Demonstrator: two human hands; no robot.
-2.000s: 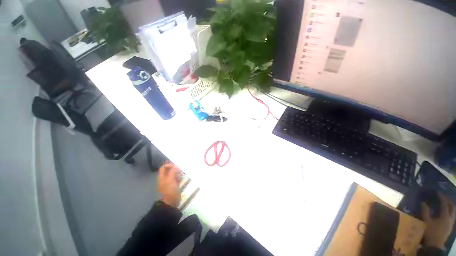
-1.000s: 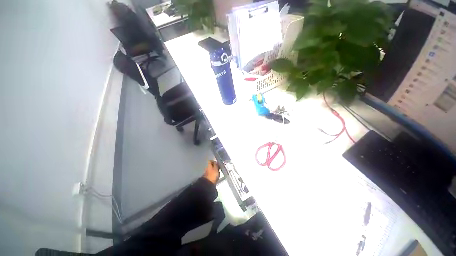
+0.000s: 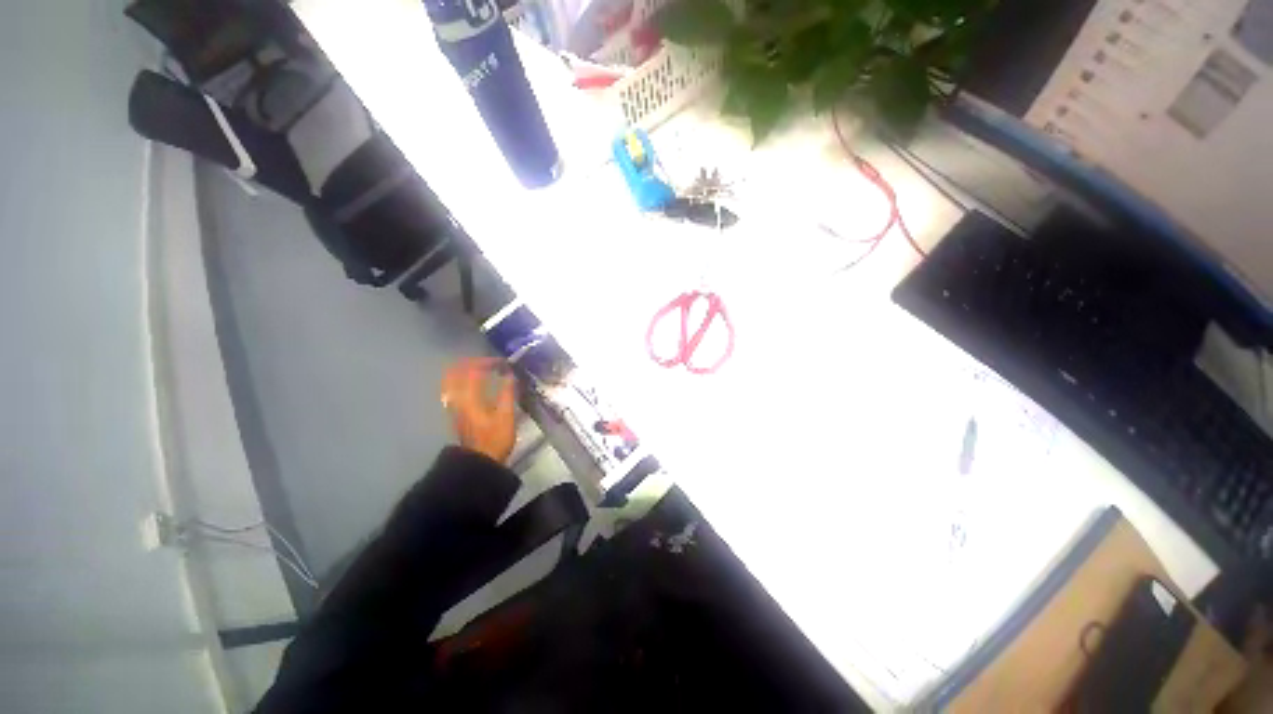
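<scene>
My left hand (image 3: 482, 406) is at the outer edge of the open desk drawer (image 3: 575, 430), below the desk edge. Its fingers are bent and blurred, and I cannot tell if it holds or grips anything. The drawer holds several small items, one of them red. My right hand (image 3: 1254, 672) shows only as a small, dark piece cut off at the lower right edge. What it does is hidden.
Red-handled scissors (image 3: 690, 332) lie on the white desk. A navy bottle (image 3: 499, 95), blue item (image 3: 641, 170), red cable (image 3: 889, 198), keyboard (image 3: 1103, 363) and plant (image 3: 838, 56) are behind. A tan notebook (image 3: 1068, 635) bears a black phone (image 3: 1139, 649). A pen (image 3: 968, 445) lies on paper. Chairs (image 3: 370, 209) stand left.
The view has swung left and down, then partly back right. The drawer has opened wider beside my left hand. The notebook and phone have come back into view.
</scene>
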